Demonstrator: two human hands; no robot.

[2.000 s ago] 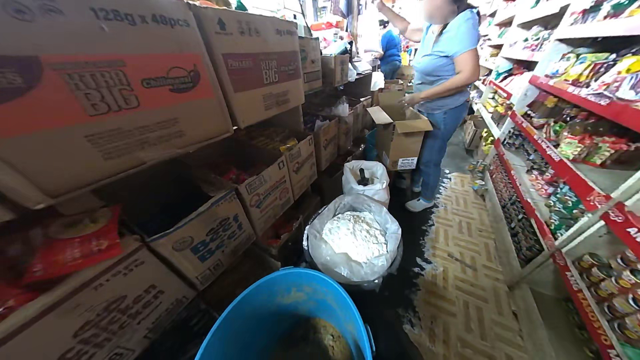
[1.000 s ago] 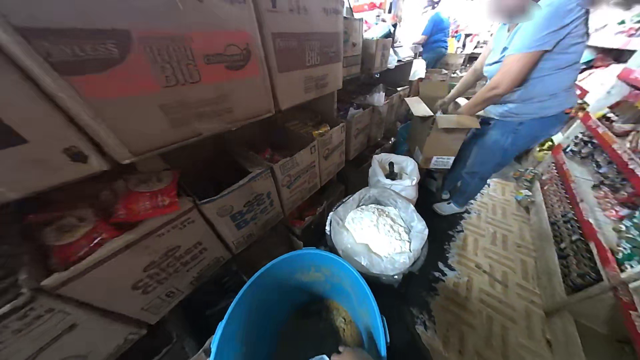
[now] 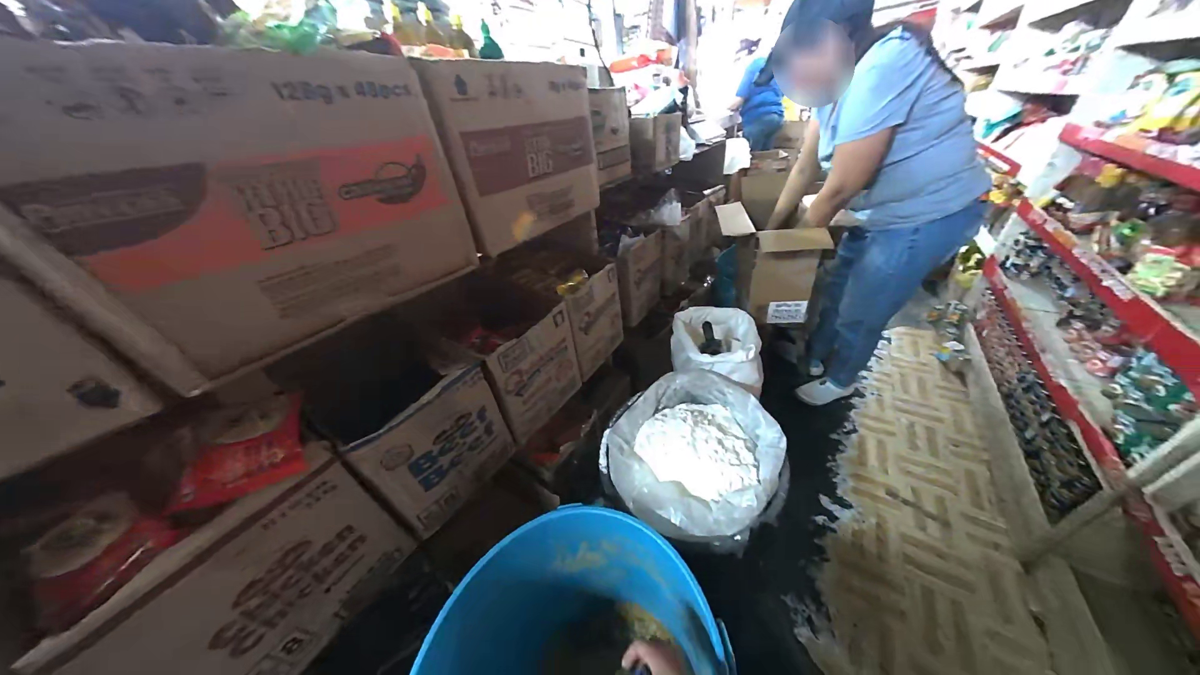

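A blue plastic bucket (image 3: 572, 553) stands at the bottom centre, with some brown-yellow material low inside it. One of my hands (image 3: 653, 656) reaches into the bucket at the bottom edge; which hand it is cannot be told, and most of it is cut off. Its fingers are near something dark that is too small to name. Just beyond the bucket stands a container lined with a clear plastic bag (image 3: 623, 459) that holds white powder (image 3: 698, 450). Behind it is a white sack (image 3: 689, 352) with a dark object in its mouth.
Cardboard boxes (image 3: 441, 450) with packets line the left side. A person in a blue shirt (image 3: 900, 141) bends over an open cardboard box (image 3: 787, 272) ahead; another person is farther back. Shelves with red edges (image 3: 1078, 244) run along the right, beside a worn patterned floor (image 3: 919, 506).
A hand of mine, not visible two seconds ago, now shows inside the bucket. The person ahead has gone from standing with one arm raised to bending with both arms in the box.
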